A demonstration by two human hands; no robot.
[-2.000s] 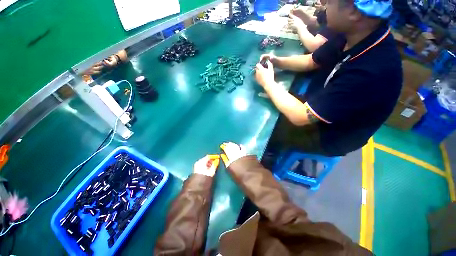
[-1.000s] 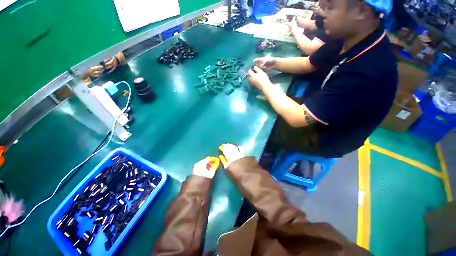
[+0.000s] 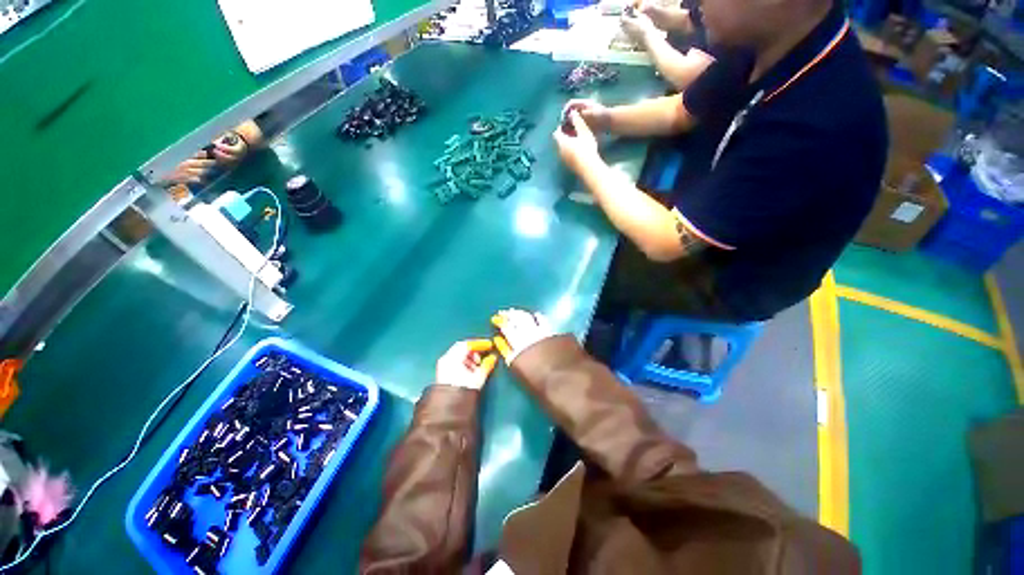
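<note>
My left hand [image 3: 465, 363] and my right hand [image 3: 519, 330] meet fingertip to fingertip above the bench near its front edge. Orange-yellow finger cots cover some fingertips. The fingers are bent together; a small reddish spot shows at the left fingers, too small to name. Whether a part is held between them cannot be told. The blue tray [image 3: 362, 418] lies to the left of my left hand, holding many small black parts [image 3: 270, 421] with shiny white or copper glints.
A heap of green parts [image 3: 485, 157] and a black heap [image 3: 382, 112] lie farther back. A dark stacked object [image 3: 311, 202], a white power strip [image 3: 238, 253] and a pale cord stand left. A co-worker [image 3: 775, 169] sits at right, beside a blue stool [image 3: 685, 357].
My hands stay together in nearly the same place, with slight finger shifts. The camera view has shifted a little. The co-worker's hands have come together around something dark.
</note>
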